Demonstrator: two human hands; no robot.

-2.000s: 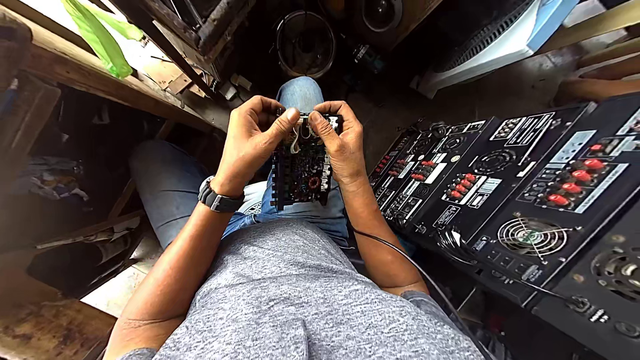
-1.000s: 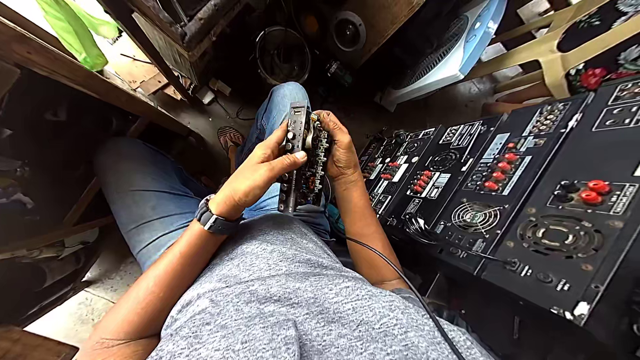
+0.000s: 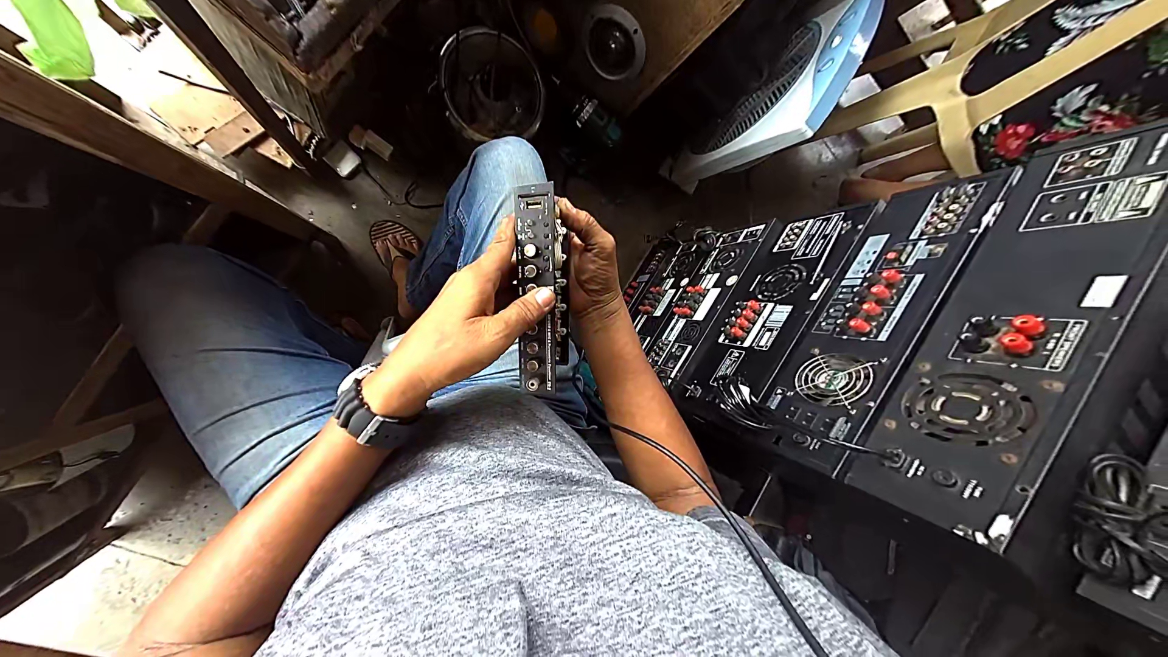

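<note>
Both my hands hold a black audio control panel with a circuit board [image 3: 537, 356] above my lap, its narrow knobbed face turned up toward the camera. My left hand [image 3: 465, 315] grips its left side, the thumb lying across the face over the knobs. At the upper right edge, my right hand [image 3: 591, 260] holds the board side, its fingers partly hidden behind the unit. The face has a row of round knobs and a small slot near the top end. A black cable [image 3: 675, 456] runs past my right forearm.
Several black amplifiers [image 3: 821, 319] with red terminals and fan grilles stand in a row at the right. A coiled black cable [image 3: 1118, 520] lies at far right. Ahead are a loudspeaker [image 3: 613, 44], a white and blue fan housing [image 3: 776, 100] and a beige plastic chair [image 3: 954, 105].
The unit has turned from showing its component side to showing its knobbed face. My left thumb has moved from the top end onto that face. The view has shifted somewhat.
</note>
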